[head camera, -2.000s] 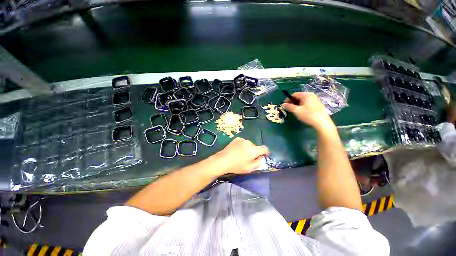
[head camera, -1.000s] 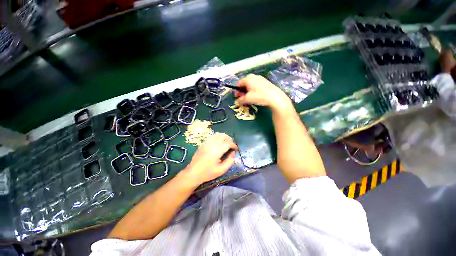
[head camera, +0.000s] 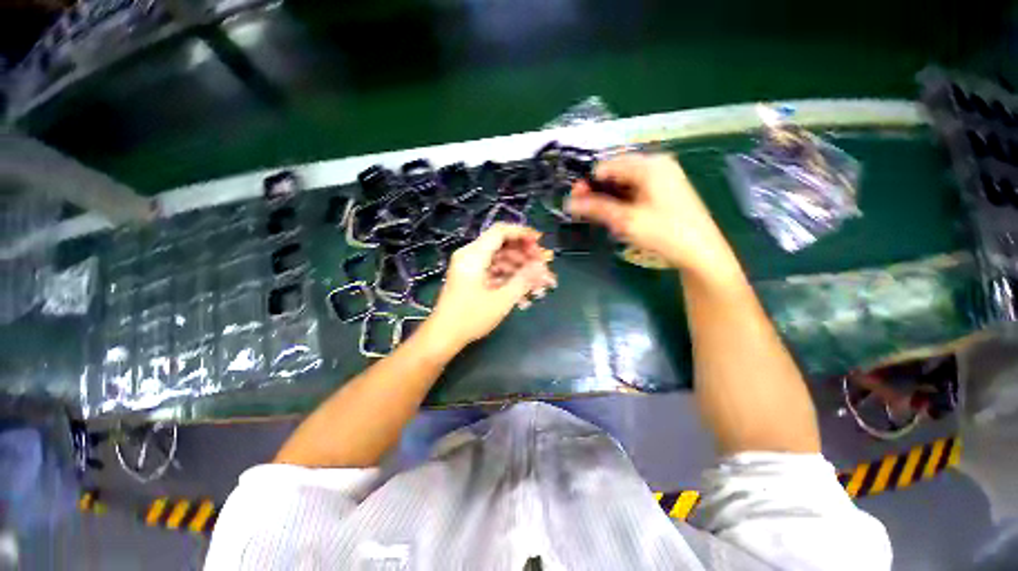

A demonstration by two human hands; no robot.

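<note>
Black rounded-square frames [head camera: 393, 273] lie in a loose heap at centre left on the green bench. My left hand [head camera: 497, 279] is raised over the heap's right side, palm turned up and fingers curled; blur hides whether it holds anything. It covers the main tan pile. My right hand [head camera: 631, 206] is at the heap's right end, fingers bent together around something dark, too blurred to name. A few tan parts [head camera: 644, 257] show just below it. A single dark frame [head camera: 573, 236] lies between the hands.
A clear blister tray [head camera: 201, 301] with a column of black frames lies at left. A crinkled poly bag [head camera: 795, 184] lies at right, another clear bag [head camera: 585, 113] at the pale rail [head camera: 871, 113]. Filled trays [head camera: 988, 145] stand at the far right edge.
My left hand has moved up and forward from the bench's near side to over the tan pile and has turned palm up. My right hand is still near the heap's right end. The view has turned.
</note>
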